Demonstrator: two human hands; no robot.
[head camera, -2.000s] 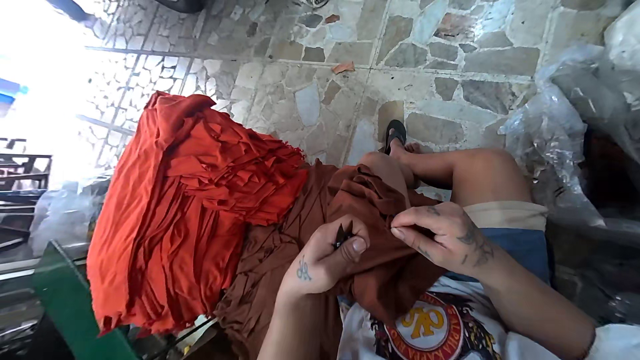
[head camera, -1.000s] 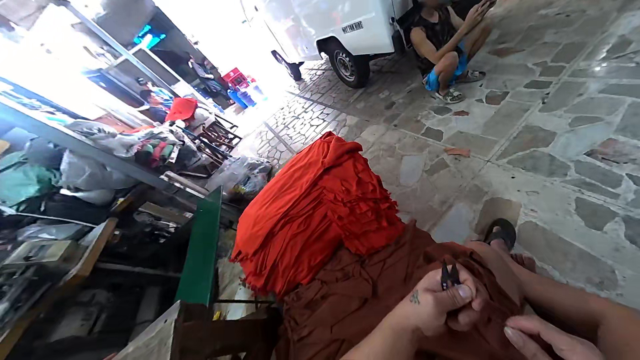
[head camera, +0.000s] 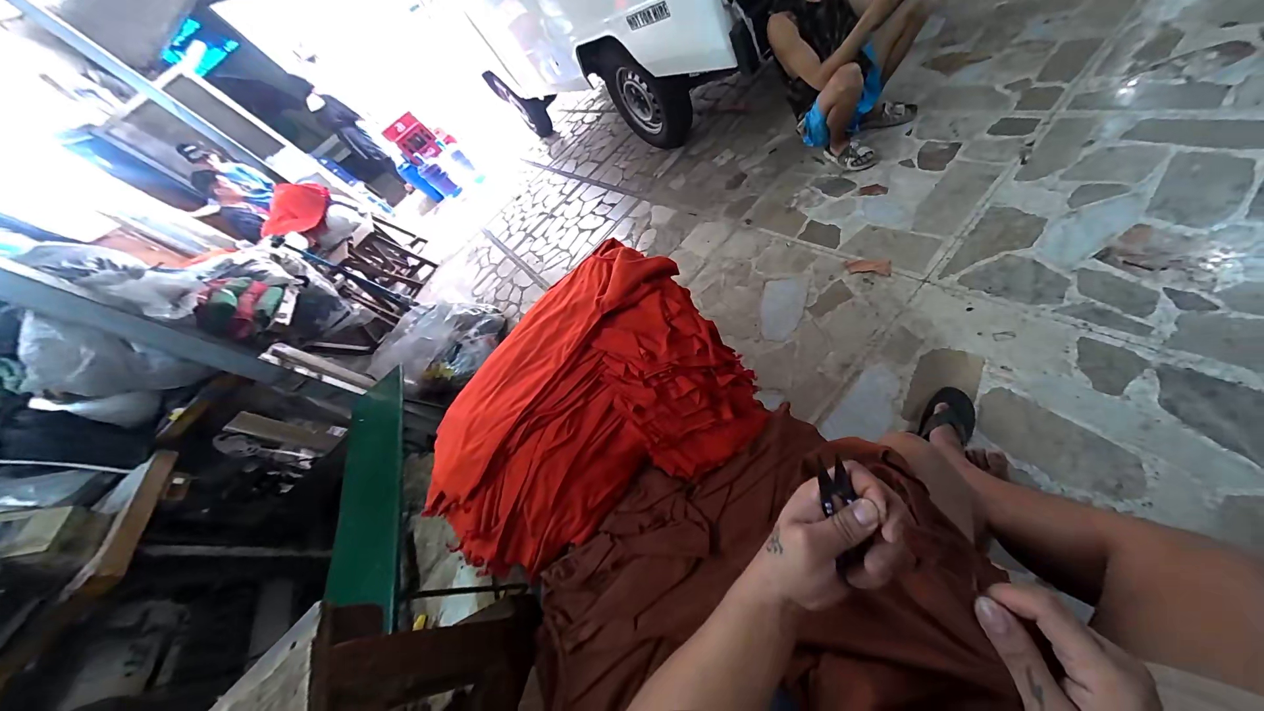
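My left hand (head camera: 839, 538) is closed around small black thread snips (head camera: 835, 488), whose two points stick up slightly apart. Below it, brown cloth (head camera: 681, 583) lies in folds across my lap. At the lower right, my right hand (head camera: 1066, 652) has its thumb and forefinger together at the edge of the brown cloth; the exact bit pinched is hard to make out. A large heap of red-orange cloth (head camera: 583, 395), its edges layered and ruffled, rests against the brown cloth to the left of both hands.
Left of the cloth stand a green board (head camera: 370, 504) and a wooden frame (head camera: 425, 647). Plastic bags (head camera: 439, 341) lie beyond. A seated person (head camera: 839, 79) is on the stone-paved floor (head camera: 987, 227), near a white vehicle (head camera: 652, 35). My sandalled foot (head camera: 948, 415) is at right.
The view has swung up and left since two seconds ago, bringing the vehicle and seated person in. My left hand keeps the snips, whose points now show more clearly.
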